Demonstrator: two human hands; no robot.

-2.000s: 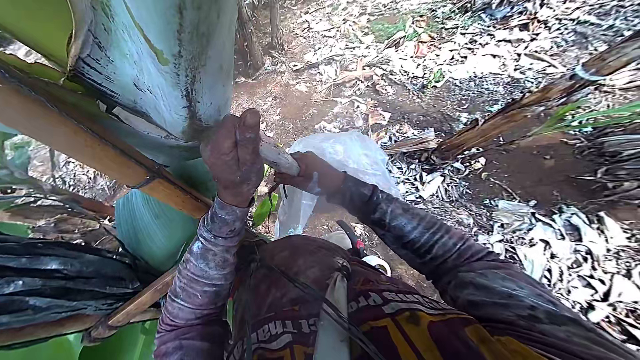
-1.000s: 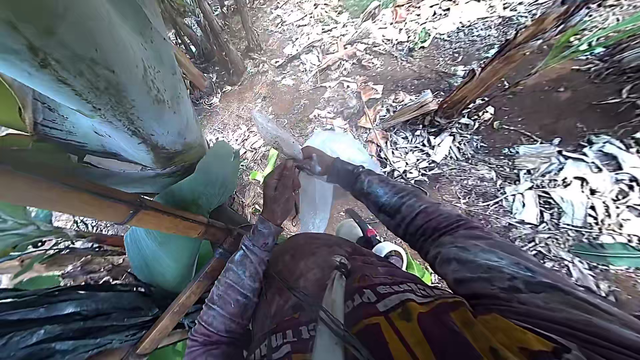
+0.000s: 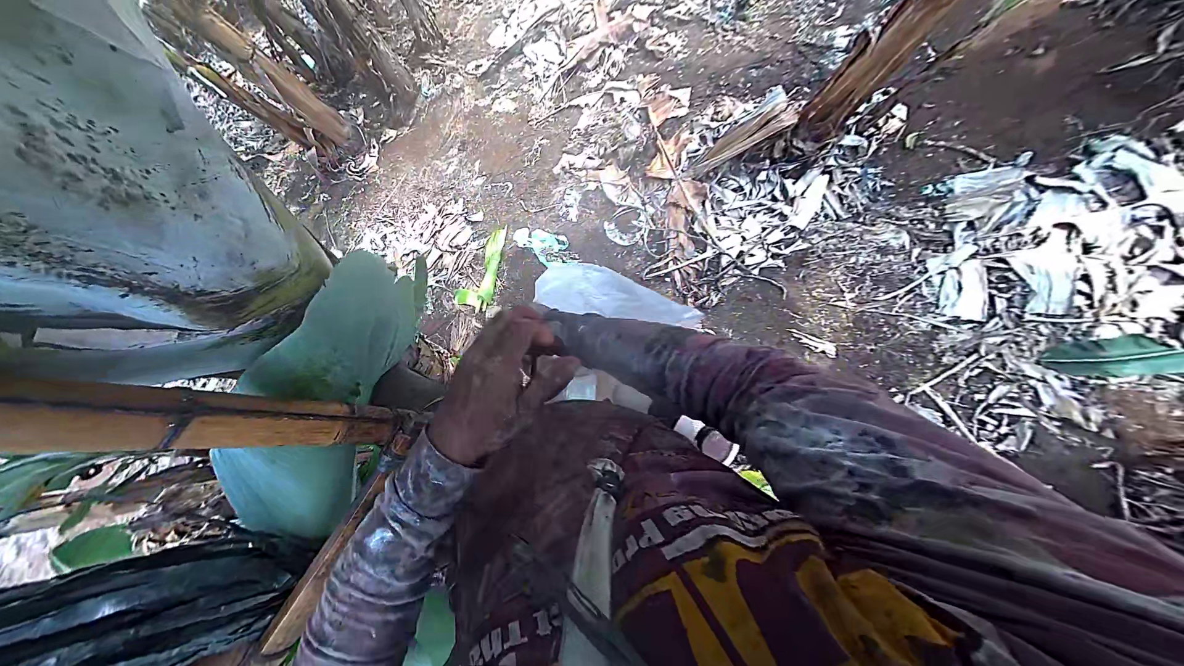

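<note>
My left hand (image 3: 499, 384), with curled fingers and the thumb out, is at the middle of the view just above the shirt front. Whether anything is in it cannot be made out. The end of the right sleeve meets its fingertips, and my right hand (image 3: 548, 326) is almost fully hidden there. Just beyond the right wrist, a whitish translucent plastic sheet or bag (image 3: 610, 294) spreads out. A pale strap (image 3: 592, 564) hangs down the shirt. Below the right forearm, a white and dark object (image 3: 708, 439) shows partly at the waist.
A thick banana pseudostem (image 3: 139, 176) fills the upper left. Under it, a bamboo pole (image 3: 185, 418) crosses blue-green plastic (image 3: 319, 370). Black plastic sheeting (image 3: 139, 601) lies lower left. Dry leaves (image 3: 1045, 250) litter the soil, and a cut brown stem (image 3: 860, 74) stands upper right.
The pale rolled thing between my hands two seconds ago is no longer visible there. My hands have come closer to the shirt front, and the right one is now mostly hidden.
</note>
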